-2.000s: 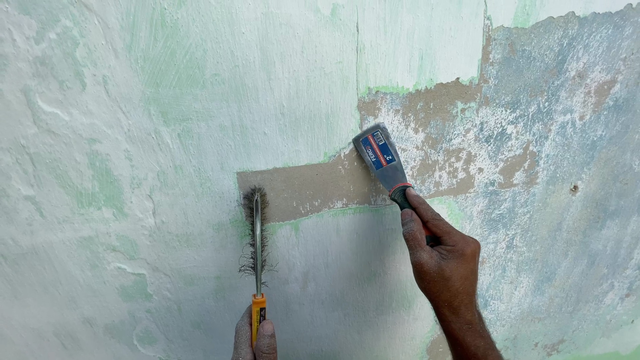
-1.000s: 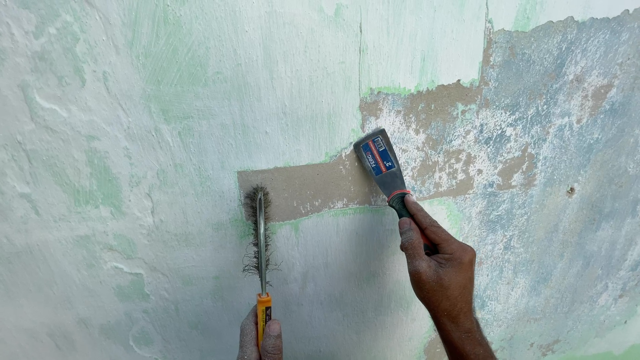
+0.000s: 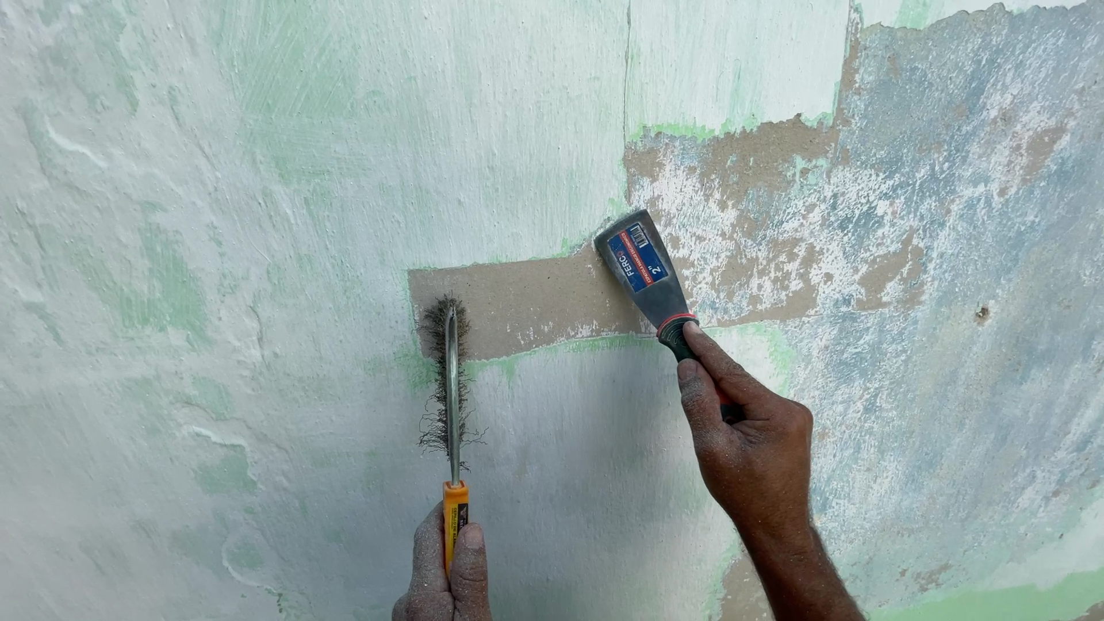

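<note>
My right hand (image 3: 750,440) grips the dark green and red handle of a putty knife (image 3: 642,267), whose metal blade bears a blue label. The blade tilts up and left, its edge at the top border of a bare grey-brown strip (image 3: 535,302) in the painted wall. Lower and to the left, my left hand (image 3: 444,569) is closed on the yellow handle of a wire brush (image 3: 453,388). The brush stands upright, with dark, partly bent bristles over the left end of the strip. Pale dust covers the fingers of my left hand.
White and green paint (image 3: 302,172), uneven and rippled, covers the wall on the left. At the right is a patchy blue-grey area (image 3: 975,216) with brown spots and a small hole (image 3: 981,314). A thin vertical crack (image 3: 627,95) runs down to the upper brown patch.
</note>
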